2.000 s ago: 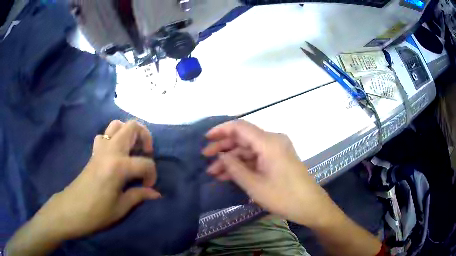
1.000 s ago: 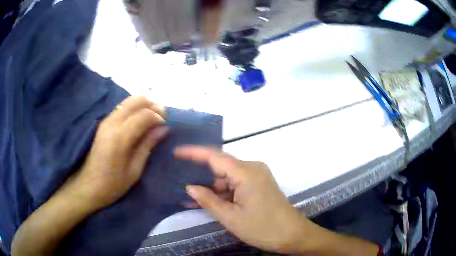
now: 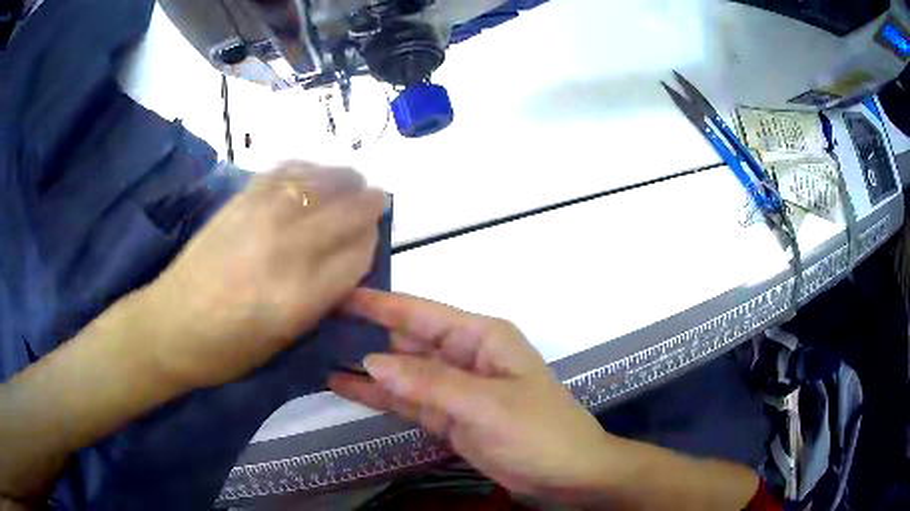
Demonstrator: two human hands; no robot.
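Observation:
The dark navy garment panel (image 3: 90, 200) covers the left of the table and runs under both hands. My left hand (image 3: 274, 264) lies on the panel near its right edge, fingers bent and slightly blurred; its fingertips and what they grip are hidden. My right hand (image 3: 469, 389) pinches the lower right edge of the panel between thumb and fingers, with some fingers beneath. The needle and presser foot (image 3: 344, 90) stand beyond the hands, with no cloth seen under them. The blue knob (image 3: 422, 109) is just right of the needle.
The machine head (image 3: 289, 30) hangs at the top. Blue-handled snips (image 3: 733, 150) lie open-bladed at the right, beside printed paper labels (image 3: 798, 150). A grey edge ruler (image 3: 649, 364) follows the front edge. Dark and pale cloth (image 3: 813, 409) lies below the table at right.
The view has shifted. The panel's edge now lies narrower between the hands. My left hand has moved over the cloth toward its right edge, and my right hand now pinches the cloth.

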